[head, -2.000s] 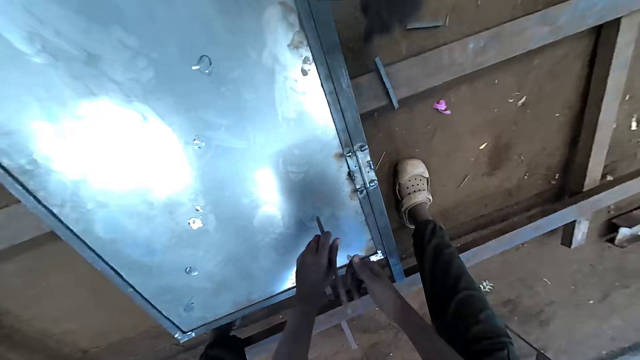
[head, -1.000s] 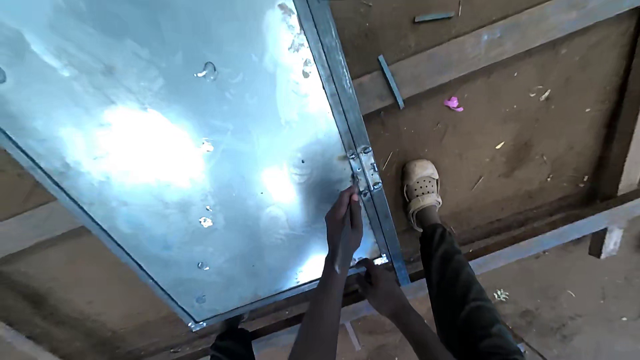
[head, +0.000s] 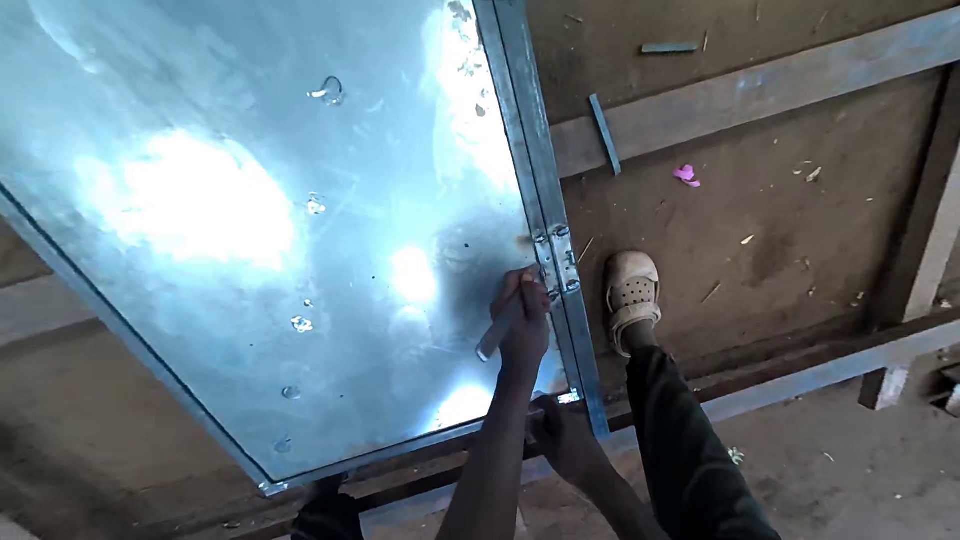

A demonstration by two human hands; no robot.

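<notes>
A large shiny sheet-metal panel (head: 375, 202) in a steel frame (head: 541, 150) lies at the left and middle. On the frame's right side is a metal hinge (head: 562, 259) with weld spots. My left hand (head: 525, 300) is closed on a flat grey metal bar (head: 498, 334), its fingertips by the hinge's left side. Below, my right hand (head: 559, 431) is curled at the panel's bottom edge, close to a bright weld spot (head: 569, 397) near the frame's lower right corner. Whether it holds something is hidden.
Metal beams (head: 750, 86) cross the dirt ground around the panel. A thin metal strip (head: 605, 135) rests against one beam, and a short strip (head: 669, 48) lies beyond. A foot in a beige clog (head: 634, 292) stands right of the frame. A pink scrap (head: 686, 175) lies farther right.
My left hand has moved from near the panel's bottom edge up to the hinge. My right hand has stayed by the lower right corner.
</notes>
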